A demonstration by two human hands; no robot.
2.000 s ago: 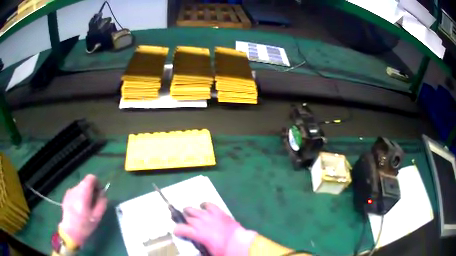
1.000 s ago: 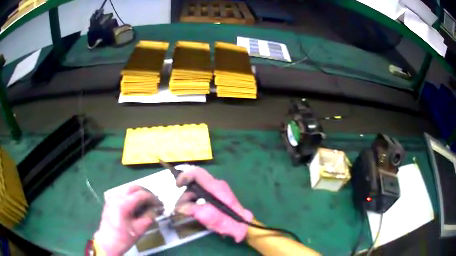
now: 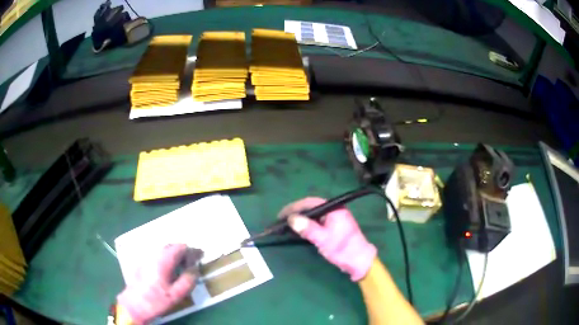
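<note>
My right hand (image 3: pixel 338 238), in a pink glove, holds the black soldering iron (image 3: pixel 317 212), its thin tip pointing left at the right part of the white cover plate (image 3: pixel 184 228). My left hand (image 3: pixel 157 285), also pink-gloved, is closed around a small dark piece (image 3: pixel 192 258) over the plate's lower left. A thin strand (image 3: pixel 106 245) shows left of the plate. The plate has grey-brown windows low down. A single yellow panel (image 3: pixel 192 169) with a scalloped far edge lies behind the plate. What lies under the plate is hidden.
Three yellow panel stacks (image 3: pixel 219 66) stand on the dark conveyor. A black slotted rack (image 3: pixel 54 190) and upright yellow panels (image 3: pixel 9 254) are at left. A small fan (image 3: pixel 374 143), a cream box (image 3: pixel 414 193) and the black soldering station (image 3: pixel 477 206) with a red light are at right.
My left hand has moved right onto the plate. My right hand went to the plate beside my left, then drew back right with the iron. The plate shifted and its windows now show more.
</note>
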